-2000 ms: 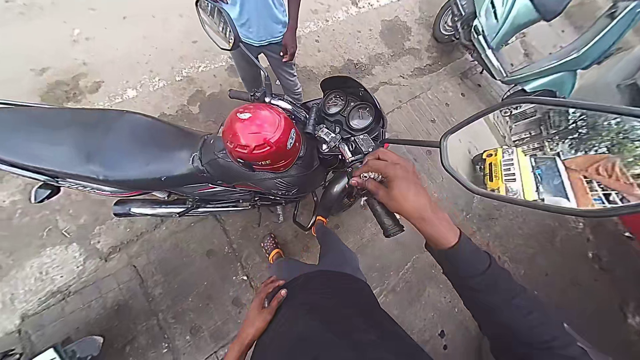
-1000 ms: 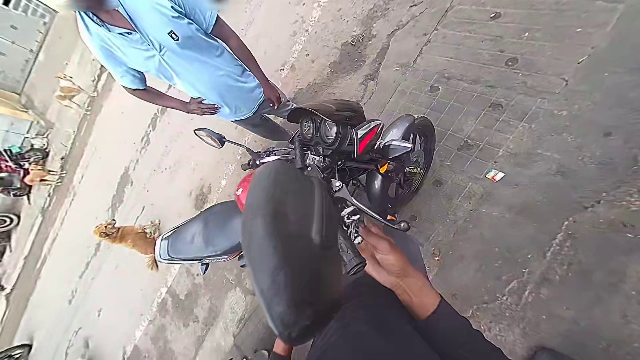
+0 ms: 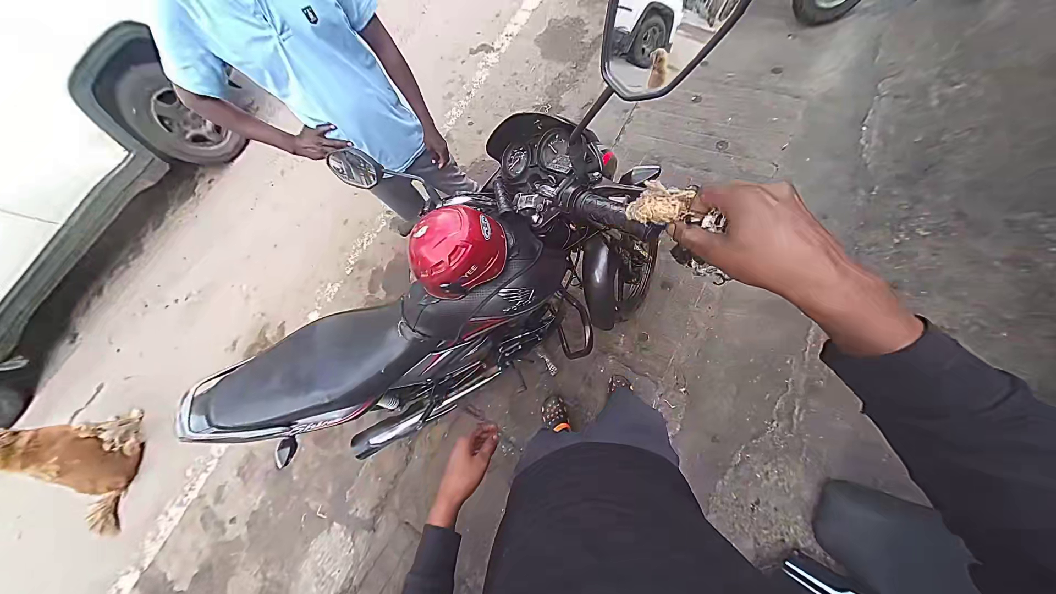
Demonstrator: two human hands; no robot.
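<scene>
My right hand (image 3: 763, 239) pinches a tan, frayed wad of fibre or cloth (image 3: 660, 204) just beyond the motorcycle's right handlebar grip (image 3: 606, 209). Some dark and whitish material shows below its fingers. My left hand (image 3: 472, 462) hangs low beside the exhaust with its fingers loosely curled; nothing can be made out in it. A red helmet (image 3: 458, 250) rests on the fuel tank (image 3: 516, 289), between the black seat (image 3: 313, 371) and the round gauges (image 3: 554, 153). The right mirror (image 3: 660, 41) rises above the handlebar.
Across the motorcycle stands a person in a light blue shirt (image 3: 305, 74), one hand near the left mirror (image 3: 355, 167). A white vehicle (image 3: 58, 148) is at the upper left, a brown dog (image 3: 74, 462) at the lower left. A dark seat-like shape (image 3: 891, 536) lies at the lower right.
The view has swung strongly. My right hand, at the handlebar two seconds ago, is now raised beside the grip with the tan wad showing in it. A white vehicle has come into view.
</scene>
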